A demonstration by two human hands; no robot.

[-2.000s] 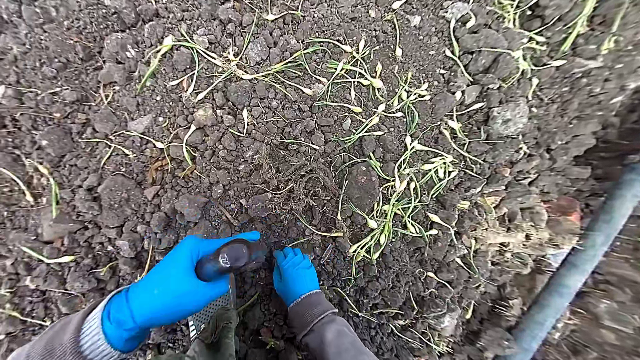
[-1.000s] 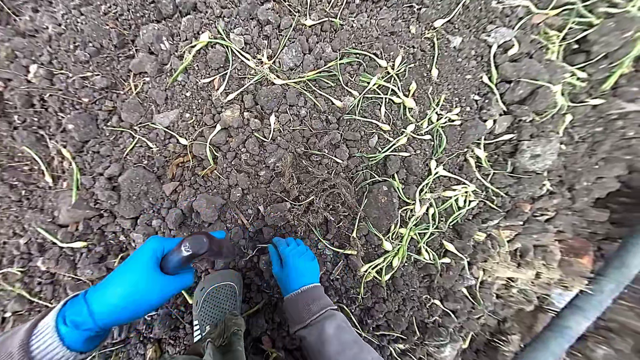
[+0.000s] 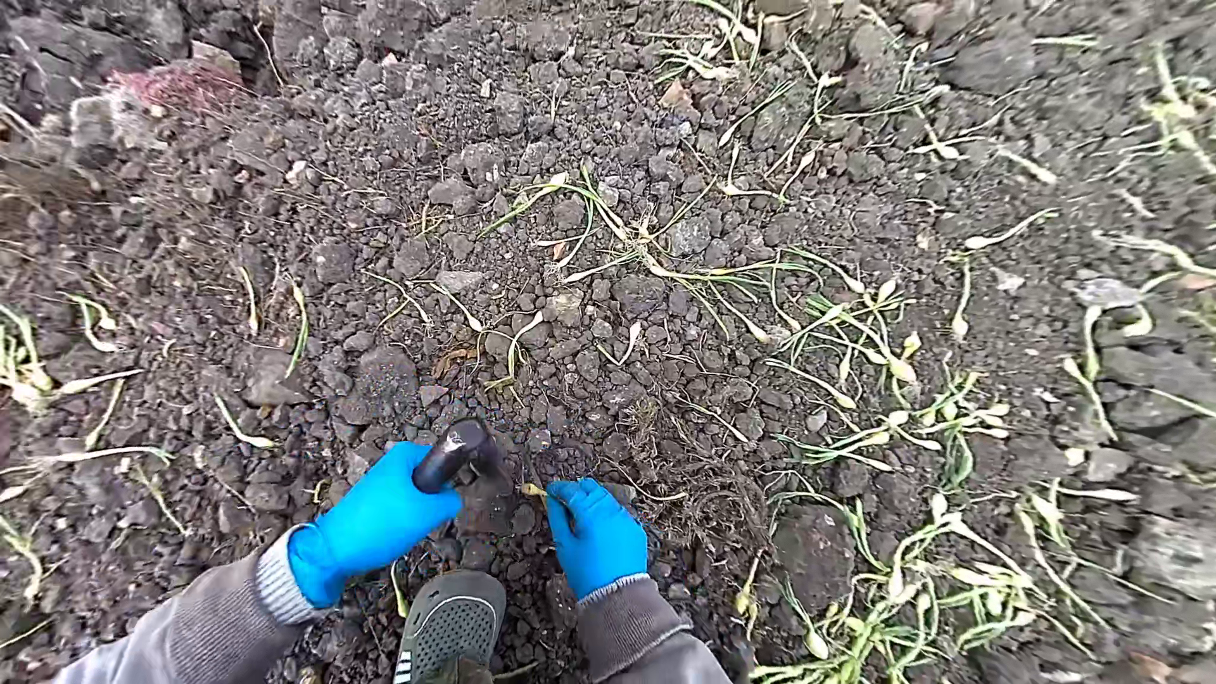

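Note:
My left hand [image 3: 380, 522], in a blue glove, is closed around the black handle of a hand tool [image 3: 461, 454]; the tool's working end points down at the soil and is blurred. Close by on the right, my right hand [image 3: 597, 537], also gloved in blue, pinches a small yellowish bulb [image 3: 533, 490] between thumb and fingers, just above the dark, lumpy soil. Many pale bulbs with green shoots lie scattered over the ground, with a dense heap [image 3: 912, 608] at the lower right. A clump of dry roots [image 3: 703, 465] lies beside my right hand.
My shoe [image 3: 451, 622], grey and perforated, stands on the soil between my forearms. Larger clods and stones, such as a pale stone [image 3: 1178, 556], lie at the right. More bulbs with shoots [image 3: 28, 370] lie at the left edge. A reddish patch [image 3: 180, 87] shows at the upper left.
A bulb now shows in the fingers of my right hand. My left hand still holds the tool. The view has shifted, and the blurred pole at the right edge has left it.

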